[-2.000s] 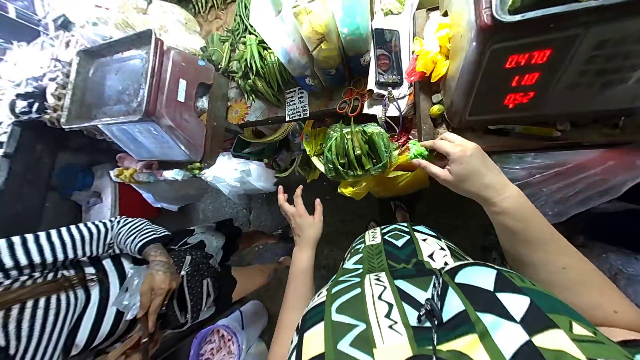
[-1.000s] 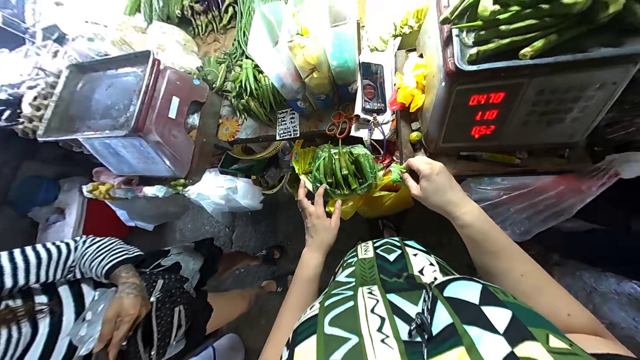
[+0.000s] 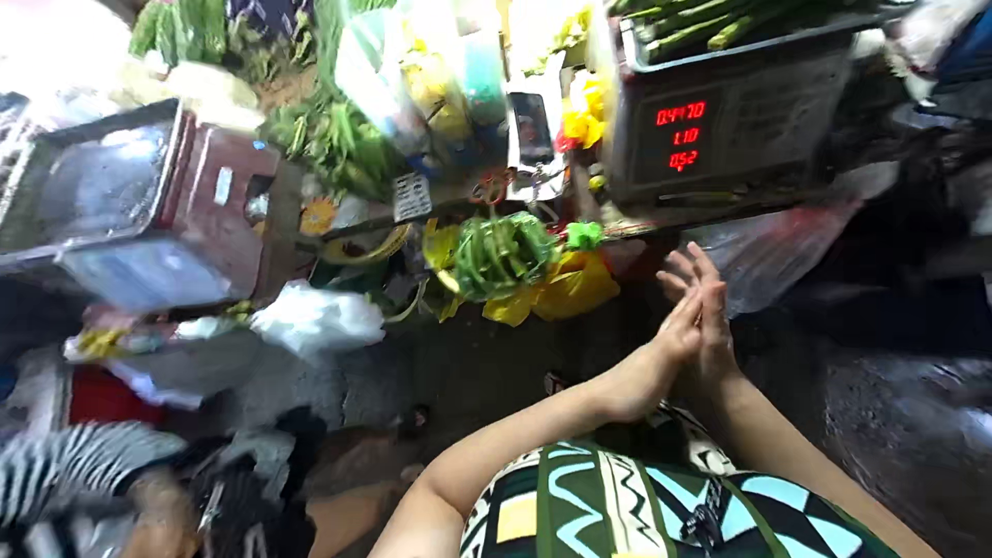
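My left hand (image 3: 676, 333) and my right hand (image 3: 711, 325) are pressed palm to palm at right of centre, fingers extended, with nothing visible between them. To their left, a clear bag of green vegetables (image 3: 502, 256), which look like okra or beans, hangs at the stall edge. Its knotted green top (image 3: 583, 235) points toward my hands. A yellow plastic bag (image 3: 577, 287) is beside and below it. Above my hands stands a digital scale (image 3: 744, 124) with red digits, bearing long green vegetables (image 3: 697, 23) on its tray.
A second scale (image 3: 225, 209) with a metal tray stands at left, a white plastic bag (image 3: 318, 314) below it. Red-handled scissors (image 3: 490, 188) and a phone (image 3: 531, 128) are at the stall edge. A person's striped sleeve (image 3: 85, 465) shows lower left. A clear plastic sheet (image 3: 775, 248) hangs at right.
Both hands have left the vegetable bag, where they were one second ago, and come together to its right. Long green vegetables appeared on the right scale between the two earlier frames.
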